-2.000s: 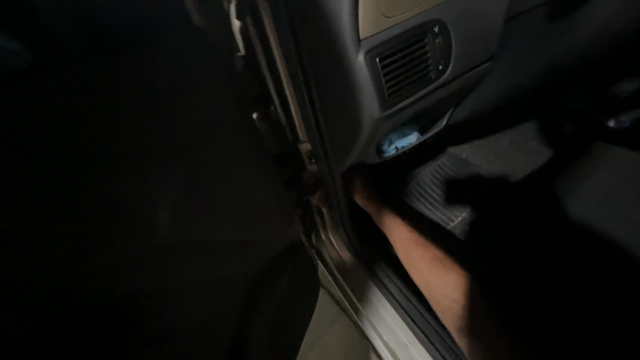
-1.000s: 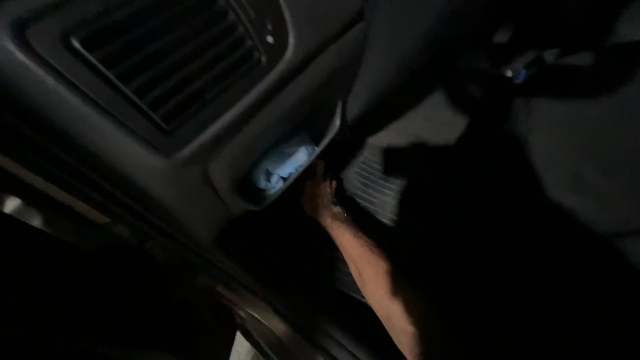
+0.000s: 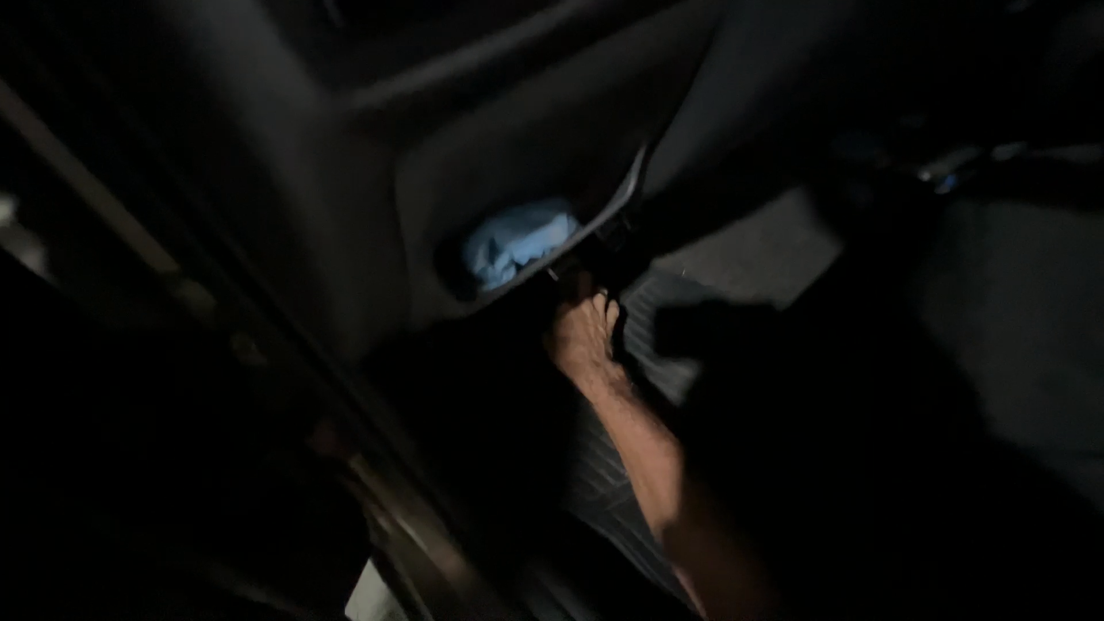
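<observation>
My right hand reaches up under the lower edge of a dark dashboard panel, back of the hand toward me. Its fingers curl toward the shadow below the panel's lip, and the fingertips are hidden there, so whether they hold anything is unclear. Just above and left of the hand, a crumpled light-blue cloth or similar soft item lies in an open pocket of the panel. My left hand does not show.
A ribbed floor mat lies beside and below the hand, next to grey carpet. The car's door frame runs diagonally along the left. Deep shadow covers much of the footwell.
The view has moved much closer to the lower dashboard, and the air vent has left it. My right hand now shows more fully, below the pocket with the blue item.
</observation>
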